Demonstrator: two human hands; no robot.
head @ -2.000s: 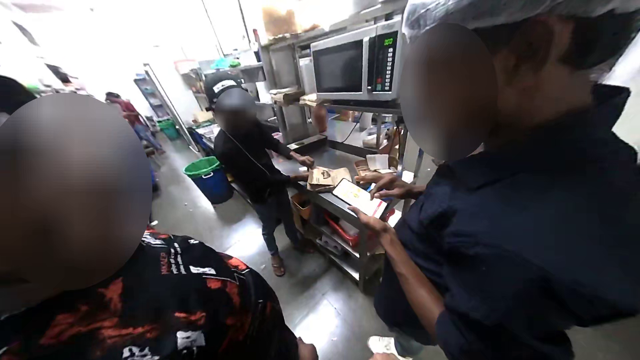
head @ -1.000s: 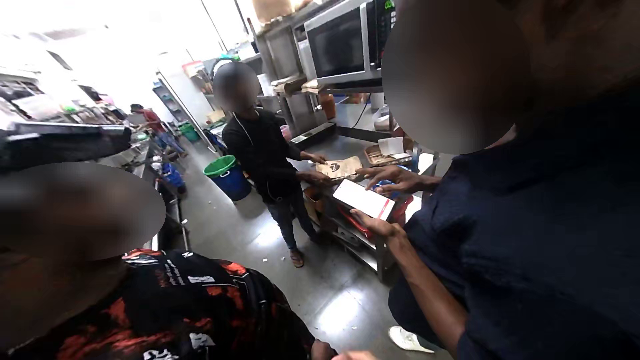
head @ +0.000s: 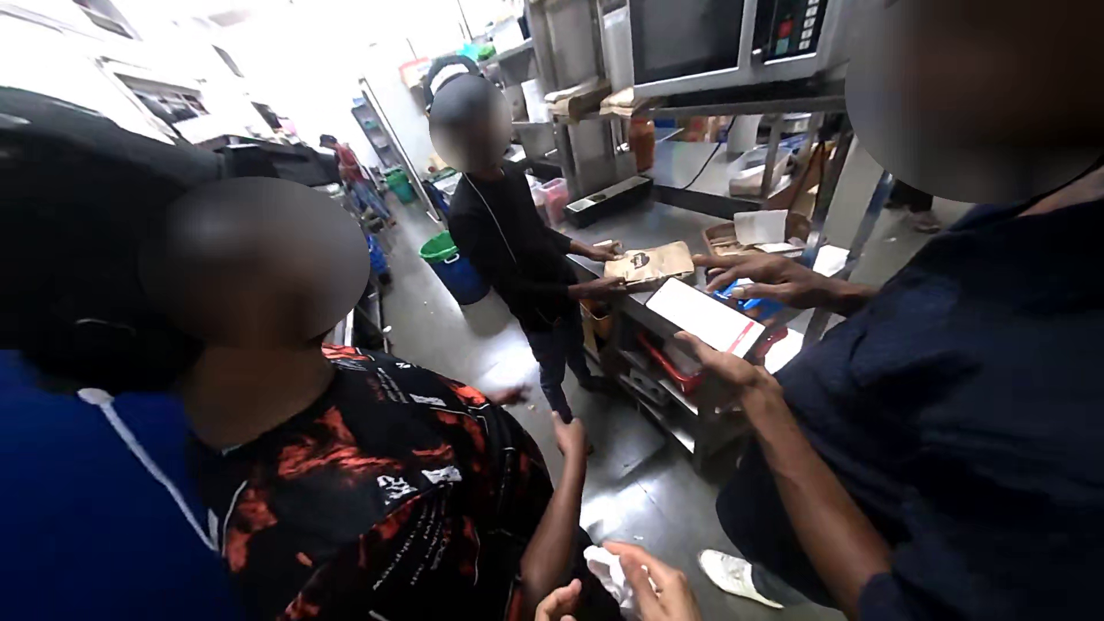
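Observation:
At the bottom edge of the head view, my right hand (head: 654, 583) holds a crumpled white tissue or cloth (head: 609, 571) between its thumb and fingers. Just left of it, only the fingertips of my left hand (head: 561, 601) show, curled beside the white piece; whether they grip anything is hidden by the frame edge. To the right, a co-worker in a dark shirt holds a white phone or tablet (head: 703, 316) in one hand, the other hand above it. Farther back, another person's hands rest on a brown paper bag (head: 649, 263) on the steel counter (head: 595, 233).
A co-worker in a black and red patterned shirt (head: 388, 483) stands close on the left. Beyond are a blue bin with a green rim (head: 457, 272), a microwave (head: 690, 43) on a steel shelf and an open cardboard box (head: 720, 241). A white shoe (head: 733, 576) is near my right hand.
My hands with the white piece have come into view at the bottom. A person in a black cap and blue garment now shows at the far left. The view has shifted.

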